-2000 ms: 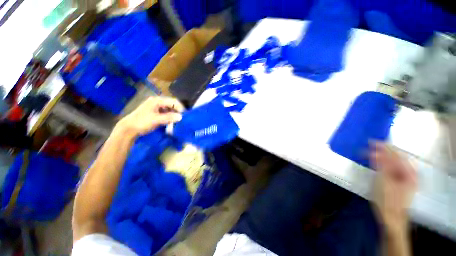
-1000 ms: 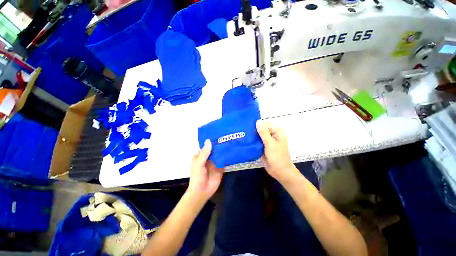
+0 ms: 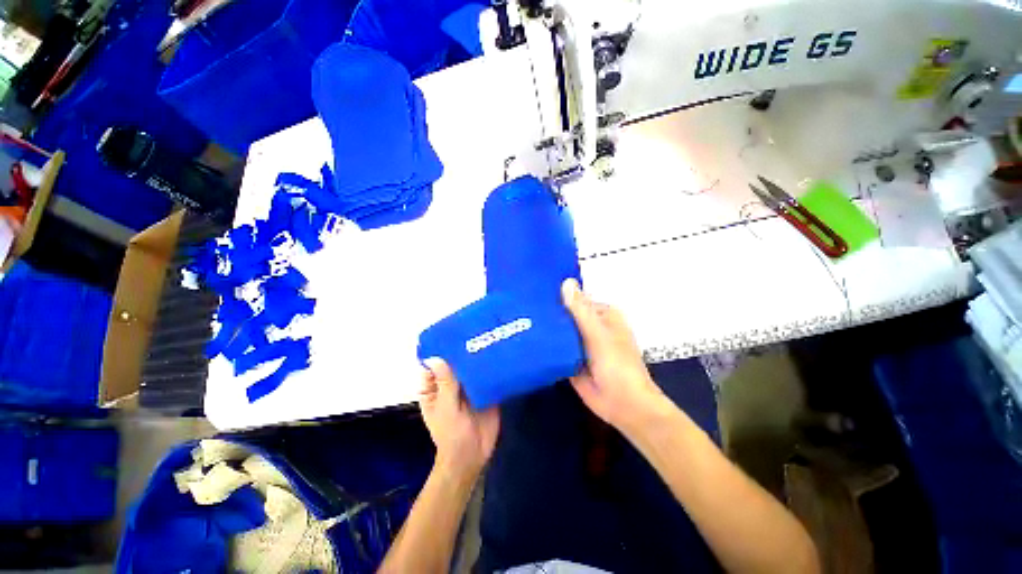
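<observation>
A blue panel with a small white logo (image 3: pixel 510 364) is held at the table's front edge. My left hand (image 3: pixel 457 424) grips its lower left corner, thumb on top. My right hand (image 3: pixel 609 353) grips its right side. Another blue panel (image 3: pixel 527 235) lies on the table behind it, its rounded end close to the presser foot (image 3: pixel 566 168); the held panel overlaps its near part. The sewing machine (image 3: pixel 773 56) stands behind. I cannot tell whether the needle touches the fabric.
A blue panel stack (image 3: pixel 375 135) lies left of the machine. A strap tab pile (image 3: pixel 263 286) lies at the table's left. Red-handled snips (image 3: pixel 809 224) lie beside a green pad (image 3: pixel 841 216). A bin with beige cloth (image 3: pixel 275 521) stands below left. A cardboard box (image 3: pixel 135 314) stands left.
Two seconds ago my left hand held a logo panel over the bin at left. It has since come before the machine, held by both hands. Over the last second the panel has shifted slightly left and down.
</observation>
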